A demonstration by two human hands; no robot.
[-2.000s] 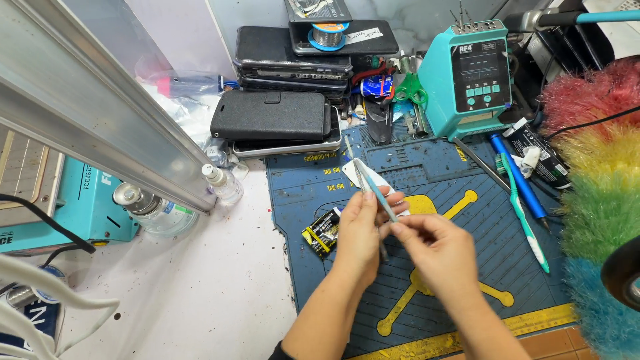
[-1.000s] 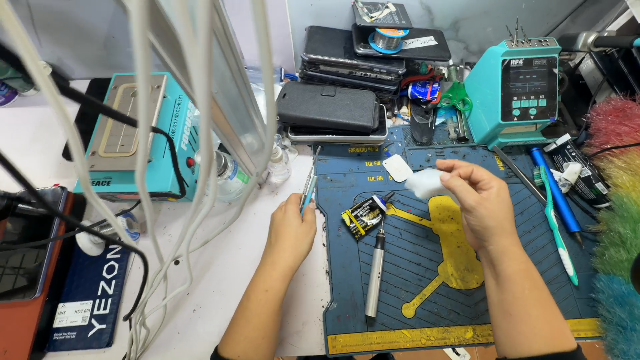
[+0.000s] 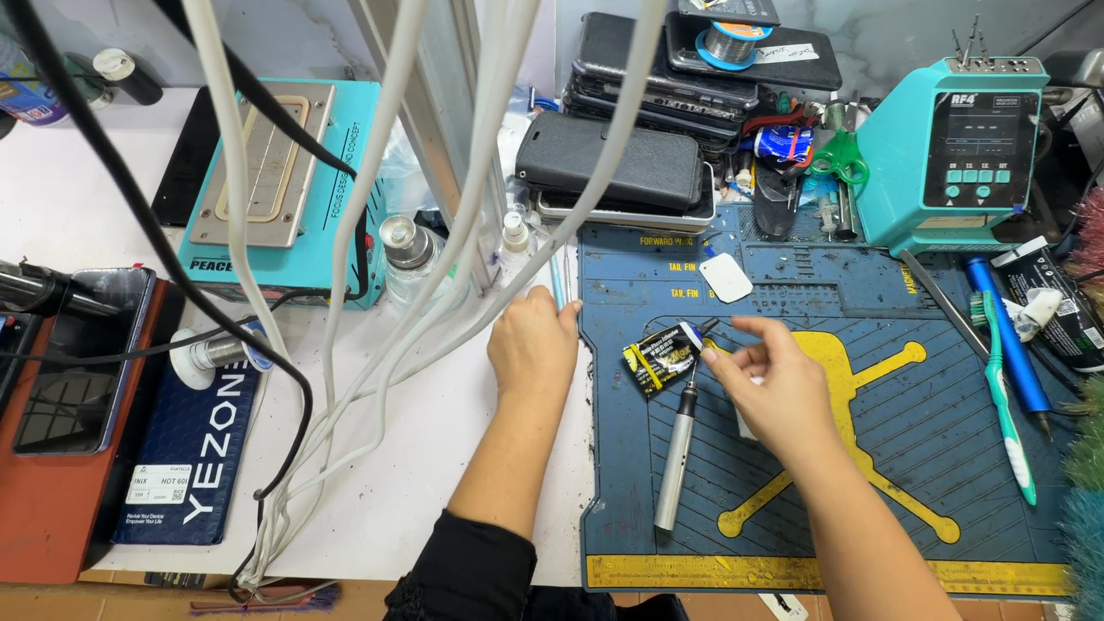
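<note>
My left hand (image 3: 535,345) rests on the white table beside the mat's left edge, closed around thin light-blue and metal tools (image 3: 559,280), probably tweezers. My right hand (image 3: 772,379) is over the blue repair mat (image 3: 621,483), fingers curved apart at the nozzle of a black and yellow adhesive tube (image 3: 662,358); whether they touch it is unclear. A white piece (image 3: 749,423) lies partly hidden under that hand. Left of it a silver screwdriver-like pen tool (image 3: 675,466) lies on the mat. Above the tube is a small white plastic card (image 3: 726,278).
Stacked phones (image 3: 655,78) and a black phone case (image 3: 612,159) stand at the back. A teal RF4 station (image 3: 940,155), a toothbrush (image 3: 1000,405) and a blue pen tool (image 3: 1009,345) are right. White cables (image 3: 397,345) hang before a teal heating plate unit (image 3: 354,198) and bottles (image 3: 410,250).
The white tissue-like piece held up in my right hand a second ago is no longer raised. That hand has moved down and left to the adhesive tube. The view has shifted left since two seconds ago.
</note>
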